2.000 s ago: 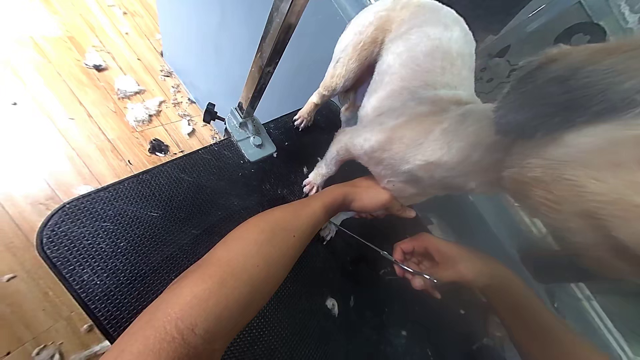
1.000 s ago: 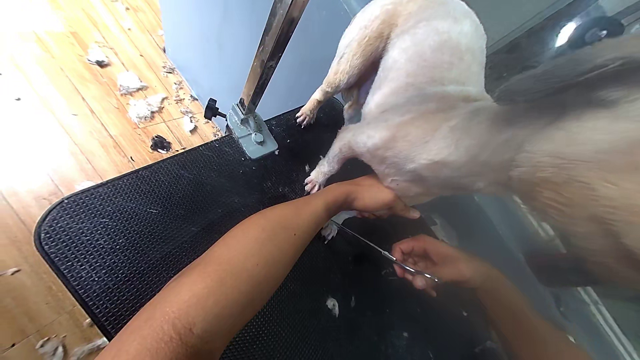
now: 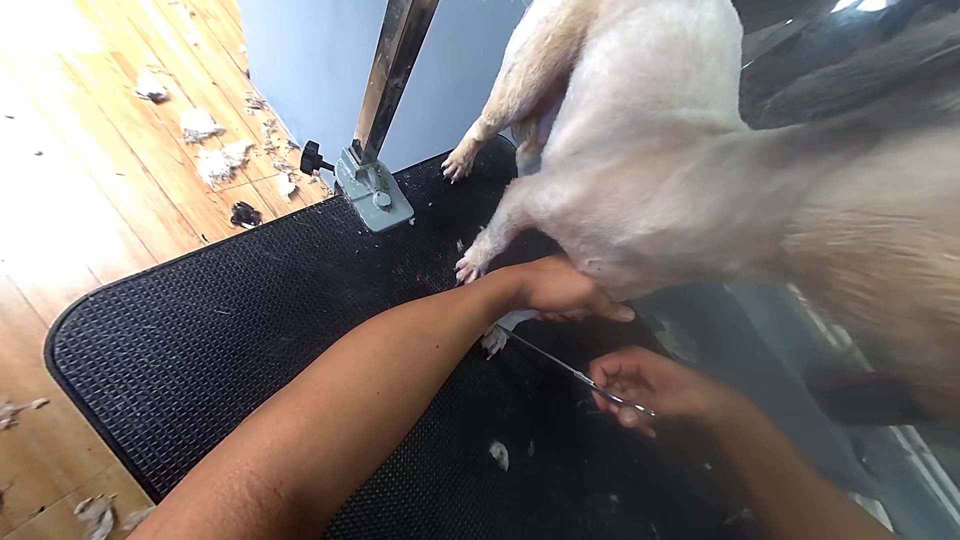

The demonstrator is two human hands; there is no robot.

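Note:
A closely clipped dog (image 3: pixel 645 165) stands on a black textured grooming table (image 3: pixel 225 337). My left hand (image 3: pixel 570 292) reaches in under the body and is closed around one leg, just above a white paw (image 3: pixel 495 340); its fingers are partly hidden. My right hand (image 3: pixel 637 386) holds metal grooming scissors (image 3: pixel 574 371) by the handles, with the blade tips touching or very near that paw's fur. Whether the blades are apart cannot be told. Two other paws rest on the mat, one (image 3: pixel 471 266) just beyond my left wrist and one (image 3: pixel 457 163) farther back.
A metal grooming-arm post (image 3: pixel 390 75) rises from a clamp (image 3: pixel 375 191) with a black knob (image 3: pixel 313 158) at the table's far edge. Clumps of cut fur (image 3: pixel 223 161) lie on the wooden floor (image 3: pixel 75 187). A tuft of fur (image 3: pixel 499 454) lies on the mat.
The dog's dark-haired part at the right has shifted a little. Both hands and the scissors stay in nearly the same place at the paw.

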